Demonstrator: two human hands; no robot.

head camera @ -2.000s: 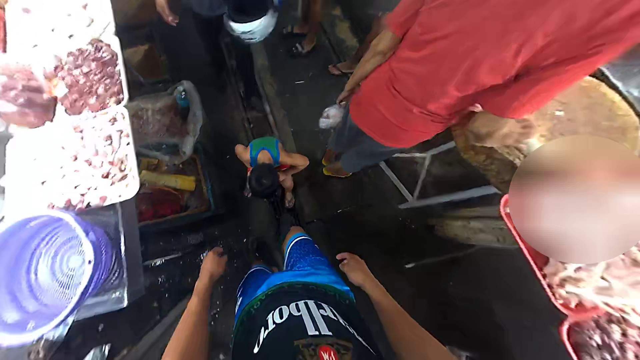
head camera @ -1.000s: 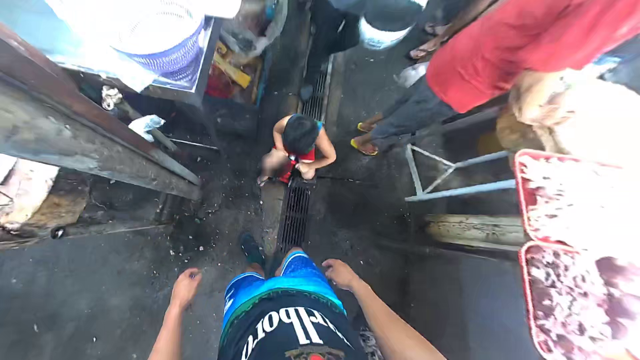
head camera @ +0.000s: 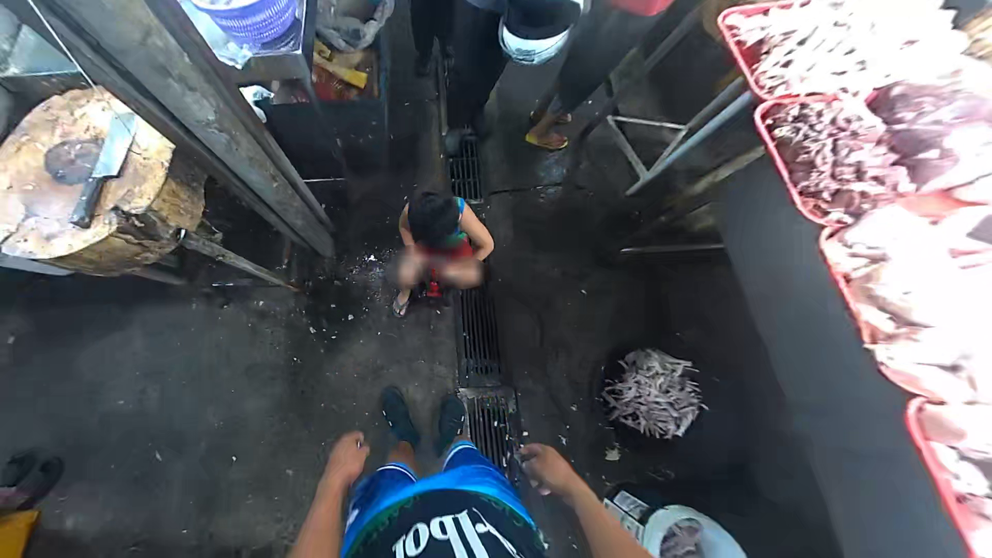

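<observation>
My left hand (head camera: 346, 459) hangs low beside my blue shorts (head camera: 449, 488), its fingers loosely curled, and nothing shows in it. On the other side my right hand (head camera: 545, 469) hangs over the edge of the floor drain grate (head camera: 488, 430), fingers bent; whether it holds something small I cannot tell. Neither hand touches any thing around it. A small person (head camera: 438, 232) crouches beside the grate in front of me. To the right of my right hand a dark round container of pale chicken feet (head camera: 653, 394) stands on the floor, and a white bucket (head camera: 690, 535) with meat sits nearer.
A cleaver (head camera: 108, 159) lies on a round wooden chopping block (head camera: 46, 225) at the left, beside a metal post (head camera: 209, 116). Red-rimmed trays (head camera: 849, 287) of meat line the right. Other people's legs (head camera: 554, 101) and a hanging bucket (head camera: 535, 48) are ahead.
The view has shifted forward; the chopping block with the cleaver and the container of chicken feet have come into view. The crouching person is nearer. Both my hands still hang at my sides.
</observation>
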